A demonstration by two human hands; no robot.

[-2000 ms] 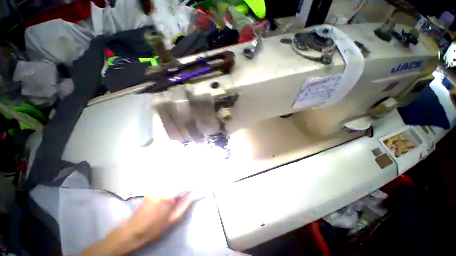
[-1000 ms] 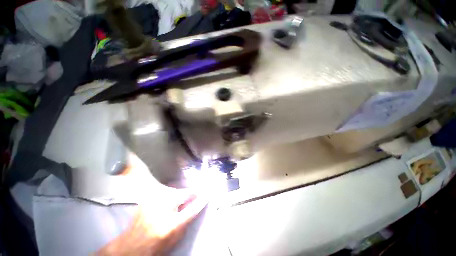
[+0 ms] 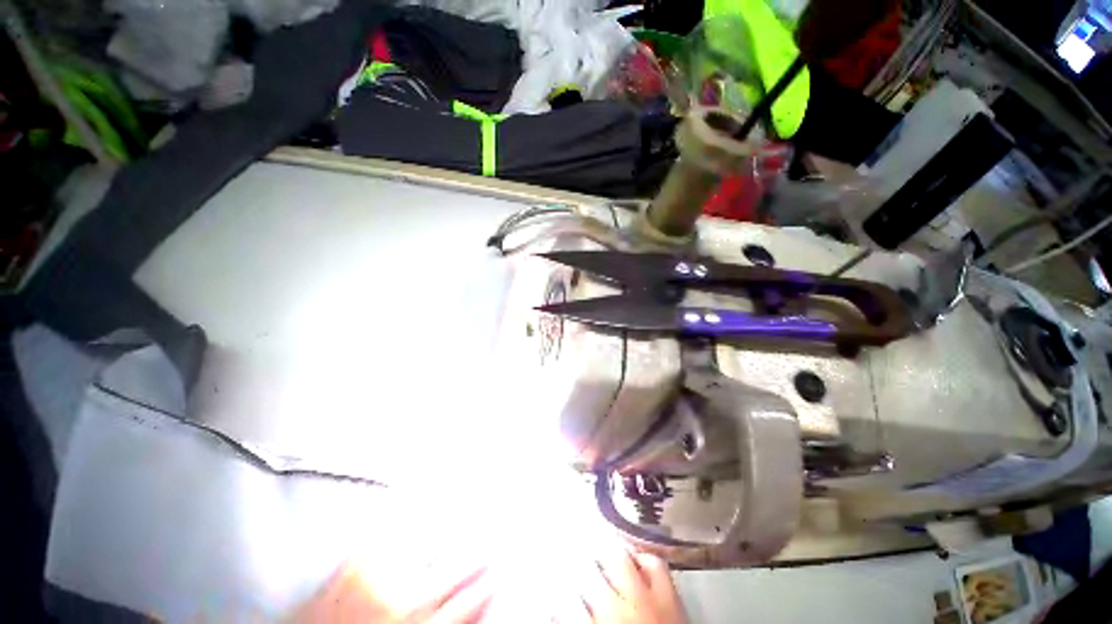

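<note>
A pale lining piece [image 3: 159, 512] with a dark seam edge lies on the white table at lower left and runs into the lamp glare. My left hand [image 3: 396, 595] is at the bottom edge, over the cloth, partly washed out and cut off. My right hand [image 3: 640, 591] is at the bottom edge just below the needle area, its fingers partly lost in glare. What either hand grips is hidden. The sewing machine head [image 3: 762, 427] stands above the right hand. The presser foot is hidden by glare.
Thread snips [image 3: 744, 315] rest on the machine head beside a tan upright tube [image 3: 689, 177]. A long dark strip [image 3: 183, 165] lies along the left table edge. A dark bundle [image 3: 555, 146] with a neon green tie lies behind. A small parts tray [image 3: 994, 591] is at lower right.
The view has shifted, showing more of the table behind the head and the dark bundle. My left hand appears lower in the picture. My right hand has come into view by the needle area.
</note>
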